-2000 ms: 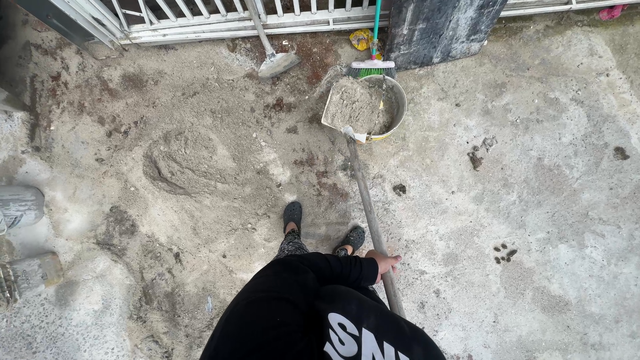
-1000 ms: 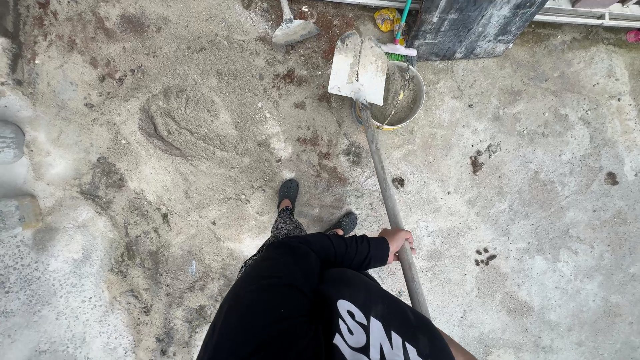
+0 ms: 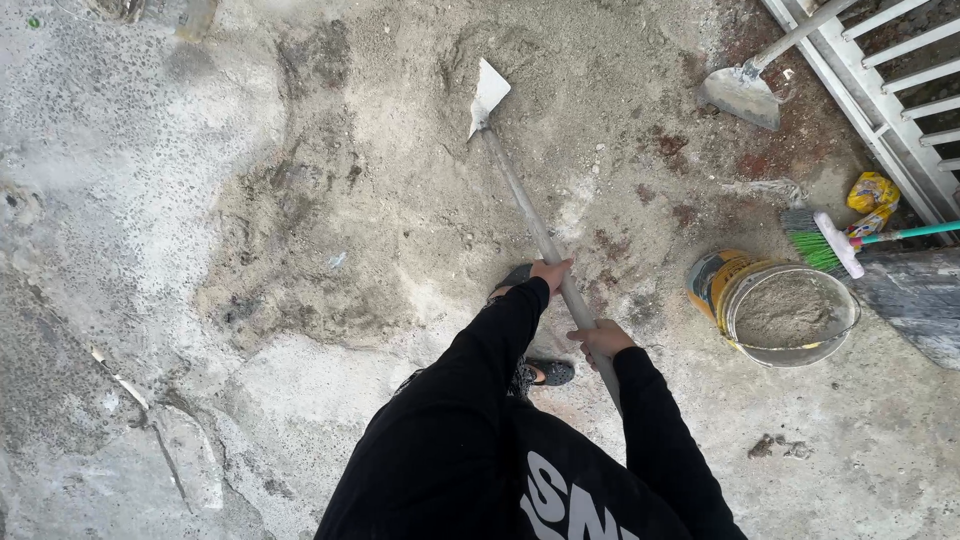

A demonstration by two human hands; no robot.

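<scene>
My left hand (image 3: pixel 553 276) is closed around the wooden handle of a shovel (image 3: pixel 529 210), partway along it. Lower on the same handle, my right hand (image 3: pixel 604 340) grips it near my body. The metal blade (image 3: pixel 489 94) is turned on edge, its tip at the heap of grey sand or dry mix (image 3: pixel 525 75) on the ground. To the right stands a plastic bucket (image 3: pixel 716 289) with grey mix (image 3: pixel 784 309) inside, apart from both hands.
A second shovel (image 3: pixel 742 96) lies by a white metal gate (image 3: pixel 870 112) at the upper right. A broom (image 3: pixel 825 244) with green bristles, a yellow plastic bag (image 3: pixel 874 195) and a dark board (image 3: pixel 919 300) are beside the bucket. Cracked concrete spreads at the left.
The shovel blade has moved from over the bucket to the heap. Both hands now show on the handle; only one was visible earlier. The view has turned toward the left.
</scene>
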